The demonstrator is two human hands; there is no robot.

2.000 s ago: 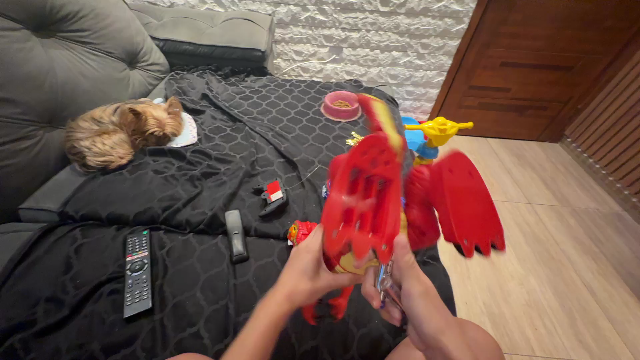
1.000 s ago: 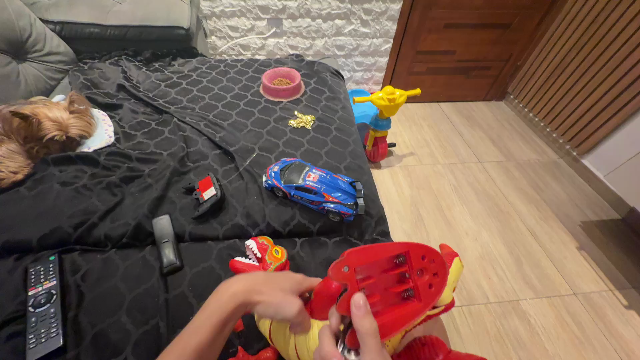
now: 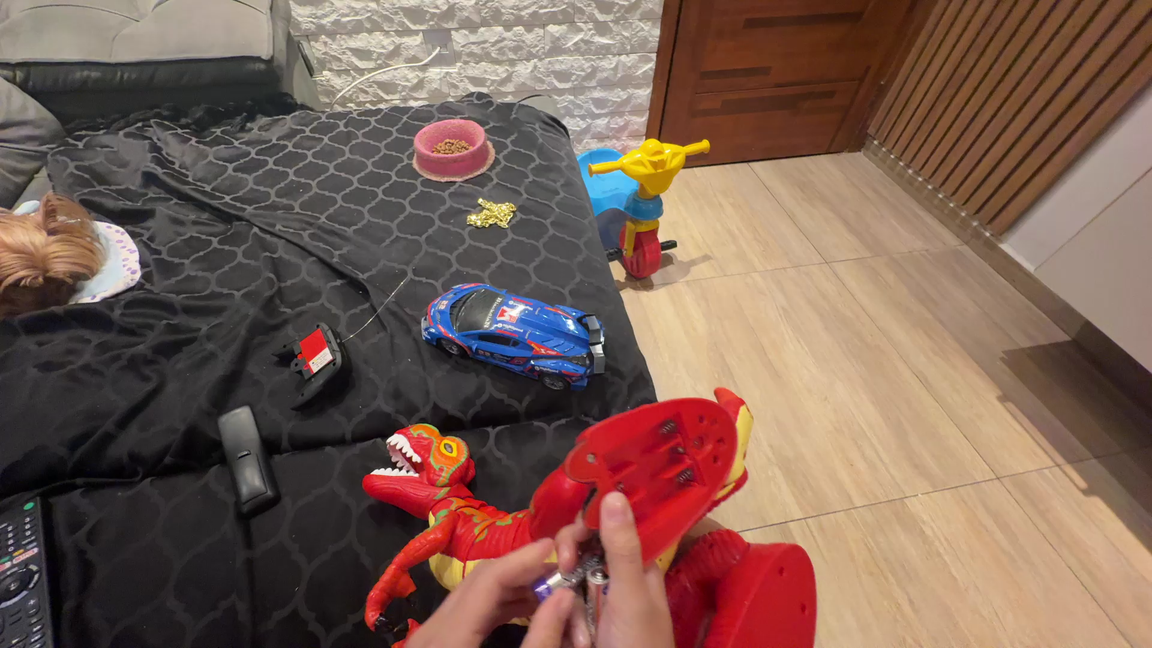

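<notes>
A red and yellow toy dinosaur (image 3: 486, 531) lies on its side at the near edge of the bed-like surface, its toothed head to the left. One foot sole (image 3: 670, 459) faces up, showing a battery compartment with metal springs and no battery visible in it. Just below the sole, my left hand (image 3: 504, 598) and my right hand (image 3: 621, 576) meet around small cylindrical batteries (image 3: 580, 576). The fingers of both touch the batteries, and their exact number is hard to tell. The other red foot (image 3: 765, 598) is at the lower right.
A blue toy car (image 3: 513, 333), a toy remote (image 3: 315, 360), a black handset (image 3: 247, 459) and a TV remote (image 3: 22, 576) lie on the black cover. Beyond are gold chain links (image 3: 491, 213) and a pink food bowl (image 3: 453, 151). A dog (image 3: 45, 256) rests left; a toy tricycle (image 3: 643, 207) stands right.
The dinosaur was raised and blurred two seconds ago; now it lies lower, with its sole turned up. My hands have moved from the sole's edge to just below it. The view has shifted right.
</notes>
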